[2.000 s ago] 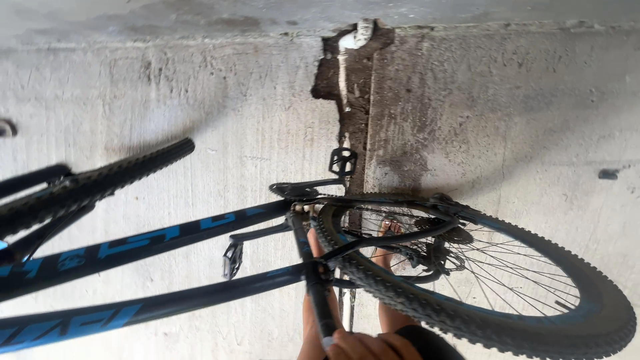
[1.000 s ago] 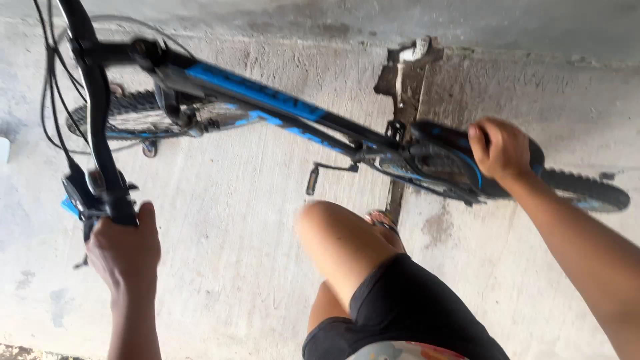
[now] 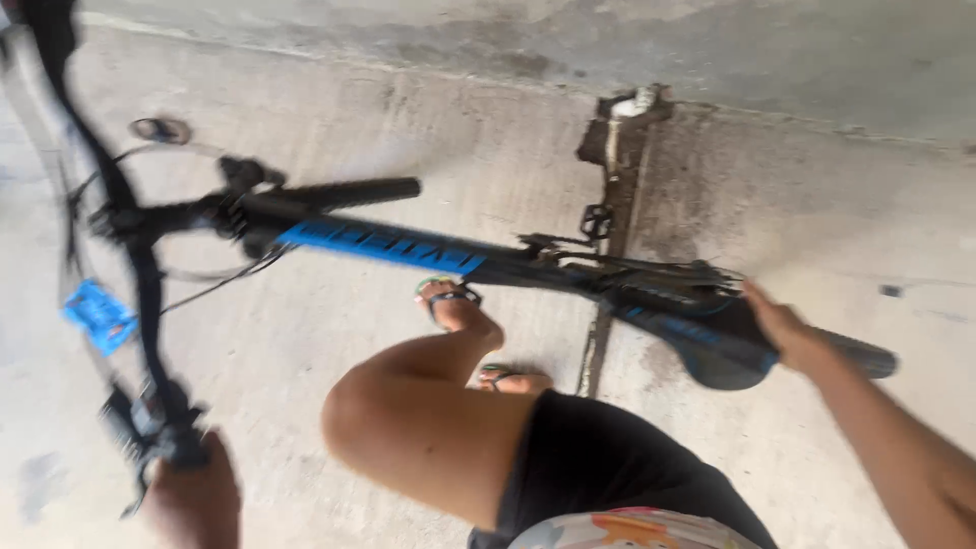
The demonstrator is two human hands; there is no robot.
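A black and blue bicycle [image 3: 381, 248] stands lengthwise across the head view, its handlebar [image 3: 145, 290] at the left and its saddle [image 3: 724, 347] at the right. At the lower left, my left hand [image 3: 194, 492] is closed around the handlebar's near grip, beside the brake lever; motion blurs it and its fingers are partly hidden. My right hand [image 3: 785, 328] holds the rear end of the saddle, with some fingers out of sight beyond it. A pedal [image 3: 596, 221] shows past the frame. Part of the rear tire [image 3: 862, 354] sticks out beyond my right hand.
My bent leg [image 3: 427, 427] and sandalled feet are on the near side of the bicycle. A broken channel with a white pipe [image 3: 633, 104] crosses the concrete floor [image 3: 305, 381] from the wall [image 3: 801, 61]. A small dark object [image 3: 890, 290] lies at the right.
Two seconds ago a hand was on the frame near the rear wheel; one second ago my hands were at the grip and saddle. Since then my right hand has shifted to the saddle's rear end.
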